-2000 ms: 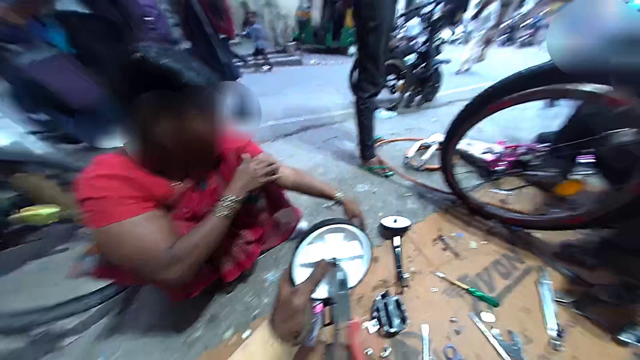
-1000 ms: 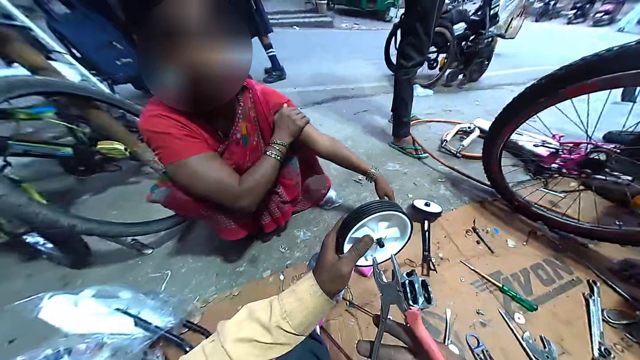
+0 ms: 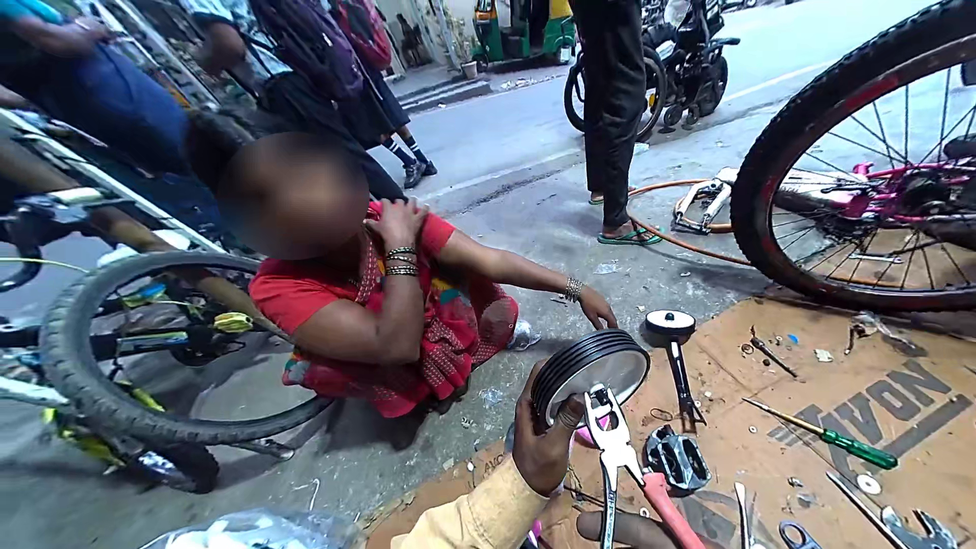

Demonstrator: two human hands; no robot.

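My left hand [image 3: 543, 442] grips a small white wheel with a black ribbed tyre [image 3: 591, 374], tilted, with the thumb near its hub. My right hand [image 3: 637, 528], partly cut off by the bottom edge, holds combination pliers [image 3: 610, 435]; one handle has a red sleeve and the other is bare metal. The jaws are at the wheel's hub; what exactly they grip cannot be told. A black bicycle pedal [image 3: 677, 460] lies right of the pliers. Beyond it is a second small wheel [image 3: 670, 323] on a black bracket [image 3: 681, 381].
On the cardboard sheet [image 3: 732, 343] lie a green-handled screwdriver [image 3: 858, 448], a spanner-like tool [image 3: 862, 503], scissors [image 3: 797, 536] and small parts. A person in red [image 3: 351, 305] squats ahead, one hand near the wheel. A bicycle wheel [image 3: 762, 198] stands right, another bicycle's tyre [image 3: 84, 396] left.
The pliers' jaws have moved up against the wheel's hub since one second ago. The wheel remains in my left hand. The view has shifted.
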